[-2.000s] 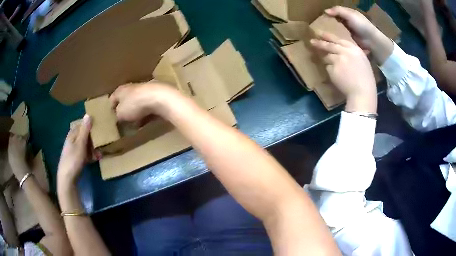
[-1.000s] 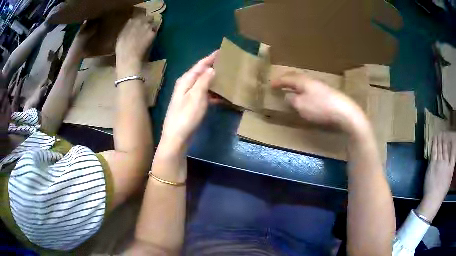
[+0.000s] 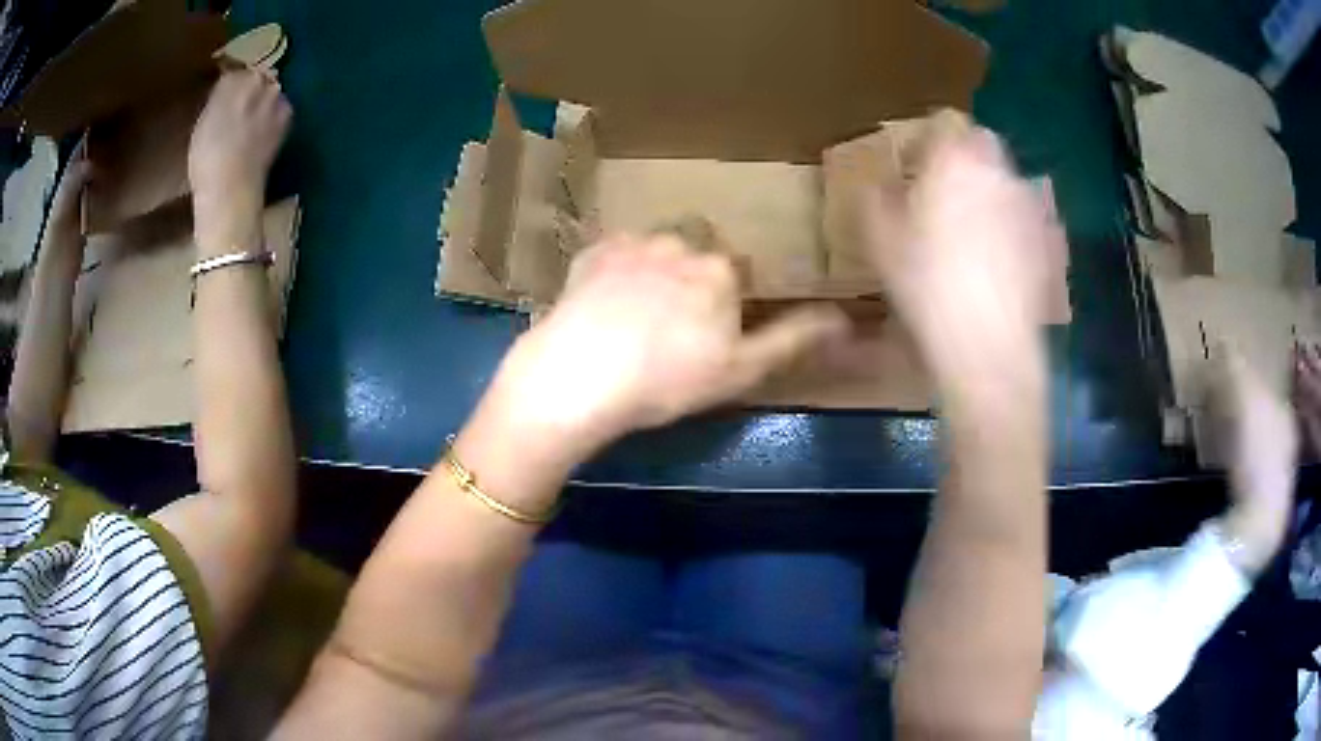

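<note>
A part-folded box point(image 3: 710, 203) lies in front of me, with its darker lid panel point(image 3: 739, 73) raised at the far edge. Its left side flap point(image 3: 500, 196) stands up. My left hand point(image 3: 638, 326) is over the near left part of the box, blurred, thumb stretched to the right; its fingertips are hidden. My right hand point(image 3: 963, 239) is at the right side wall, strongly blurred, and I cannot tell whether it grips the cardboard. The front panel point(image 3: 840, 379) lies toward the bench's near edge, partly behind my left hand.
The dark-green bench top point(image 3: 377, 290) has a pale near edge. At the left, a neighbour in a striped top handles a box blank point(image 3: 174, 326). At the right, a neighbour's white-sleeved arm point(image 3: 1159, 608) reaches to more part-folded cardboard point(image 3: 1217, 174).
The view has turned, so the box is now central. The left side panel that my left hand was holding stands away from it. My left hand has moved over the front; my right hand is at the right wall.
</note>
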